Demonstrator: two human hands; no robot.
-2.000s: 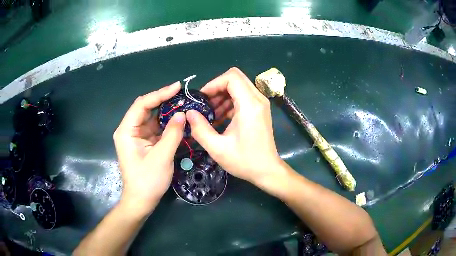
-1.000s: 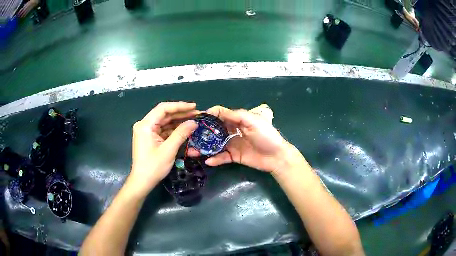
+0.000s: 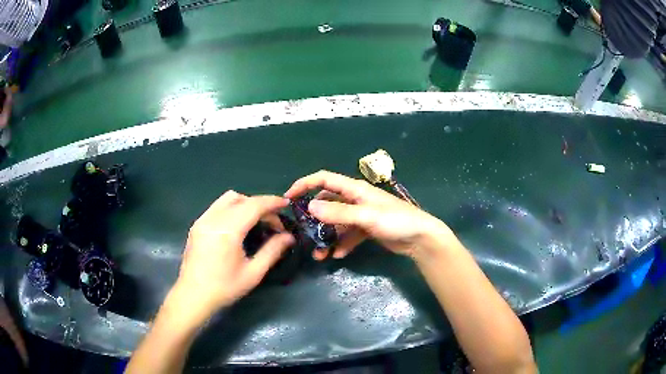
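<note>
My right hand (image 3: 358,215) holds the round circuit board (image 3: 319,231), tilted on edge, between thumb and fingers. My left hand (image 3: 237,248) is curled around the black cylindrical housing (image 3: 257,238), which is mostly hidden behind the fingers. The board is beside the housing's right side; whether they touch cannot be told. The area between the hands is dark and blurred. The mallet (image 3: 377,166) lies just beyond my right hand, its pale head in view and most of its handle hidden by my hand and forearm.
Several black housings (image 3: 97,277) stand or lie at the left, some with boards outside. A small pale piece (image 3: 596,168) lies at the right. Beyond the white strip (image 3: 321,109), a green belt (image 3: 292,66) carries black units (image 3: 454,44). Parts of other people show at the upper corners.
The board has turned from face-up to on edge in my right hand. My left hand has moved down around the housing. The mallet head shows more, and the belt units appear shifted left.
</note>
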